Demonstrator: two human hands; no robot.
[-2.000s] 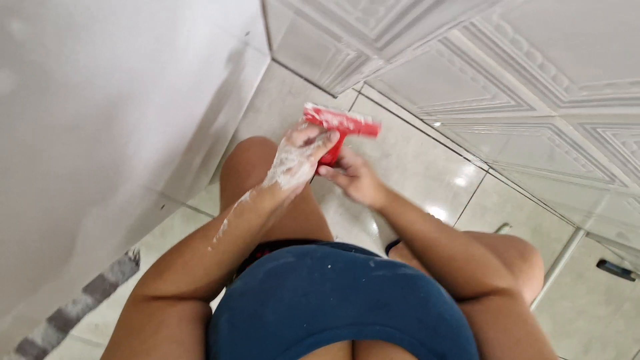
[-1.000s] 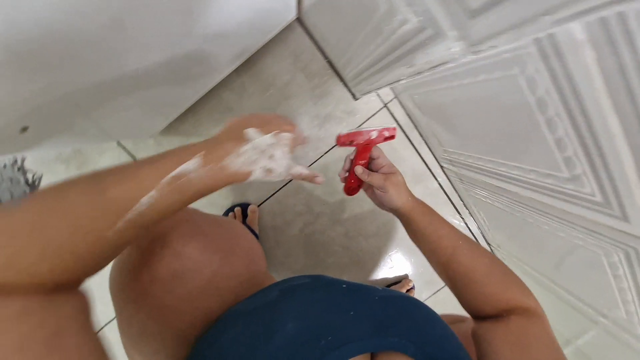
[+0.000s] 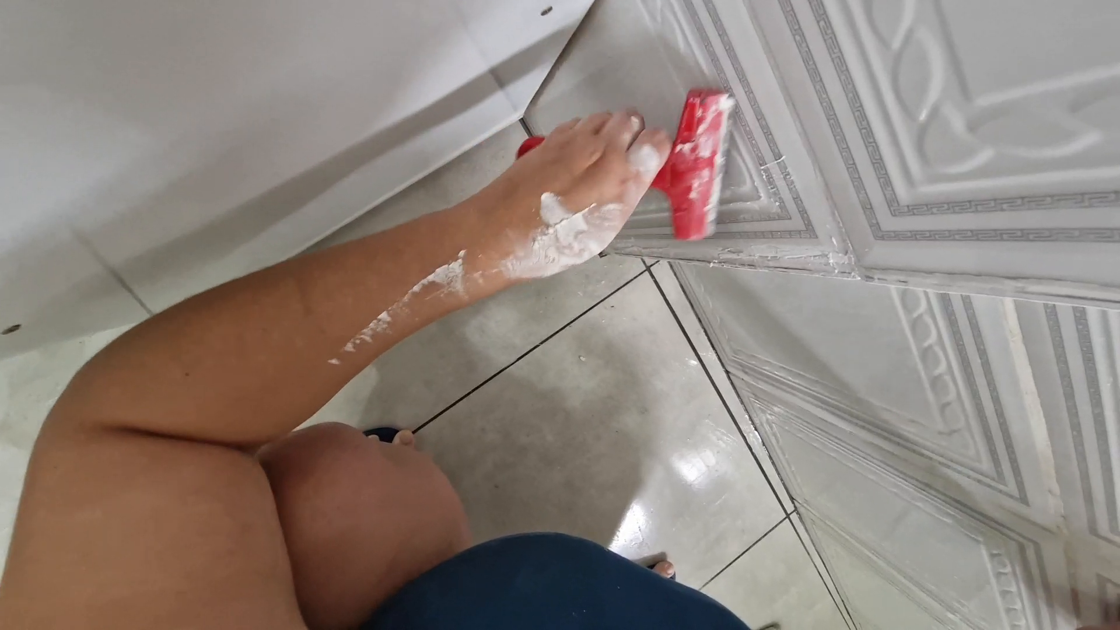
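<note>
My left hand (image 3: 582,192), smeared with white paste on its back, wrist and forearm, grips the handle of a red plastic scraper (image 3: 697,166). The scraper's wide head, coated with white paste along its outer edge, is at the lower part of an embossed white wall panel (image 3: 787,114); whether it touches the panel cannot be told. The handle's red end shows behind my fingers. My right hand is not plainly in view; only a dark blurred patch shows at the bottom right corner.
A smooth white panel (image 3: 262,105) with small holes rises at the upper left. Glossy grey floor tiles (image 3: 560,394) with dark joints lie below. More embossed panels (image 3: 875,394) run down the right side, with white paste along a seam near the corner.
The red scraper, held in my right hand one second ago, is now in my left hand and beside the embossed panel. My right hand has left the middle of the view.
</note>
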